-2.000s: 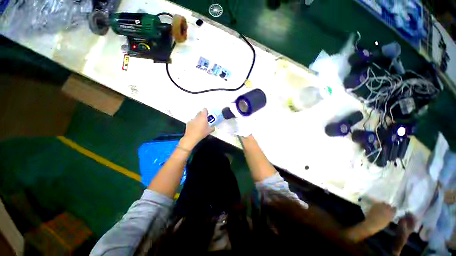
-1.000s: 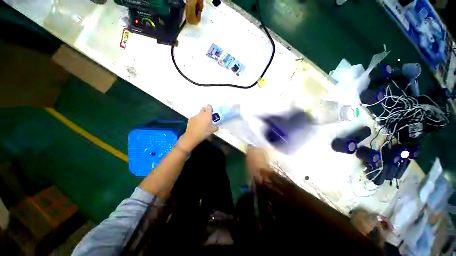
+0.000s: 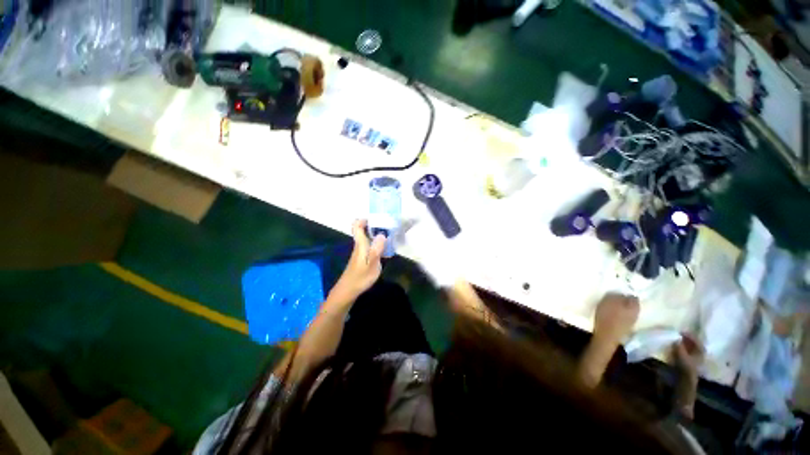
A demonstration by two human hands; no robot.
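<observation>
My left hand (image 3: 362, 259), bare, grips the handle of a light blue hair dryer body (image 3: 385, 198) at the bench's near edge. Its round barrel end points away from me. A dark hair dryer body (image 3: 437, 205) lies on the bench just to the right, its round purple end facing up and its handle pointing towards me. My right hand (image 3: 437, 267), in a white glove, is low at the bench edge, right of the light body. It is blurred and blends into the bright bench, so its fingers are hard to make out.
A green bench grinder (image 3: 258, 80) stands at the back left, its black cord (image 3: 348, 172) looped around small printed cards (image 3: 367, 135). Dark units and tangled white cords (image 3: 679, 151) lie right. Another person's hands (image 3: 615, 315) are at lower right. A blue stool (image 3: 284, 300) stands below left.
The dark body, blurred by motion a second ago, now lies still beside the light one. The light body now points away from me, its barrel in plain view. The camera view has shifted.
</observation>
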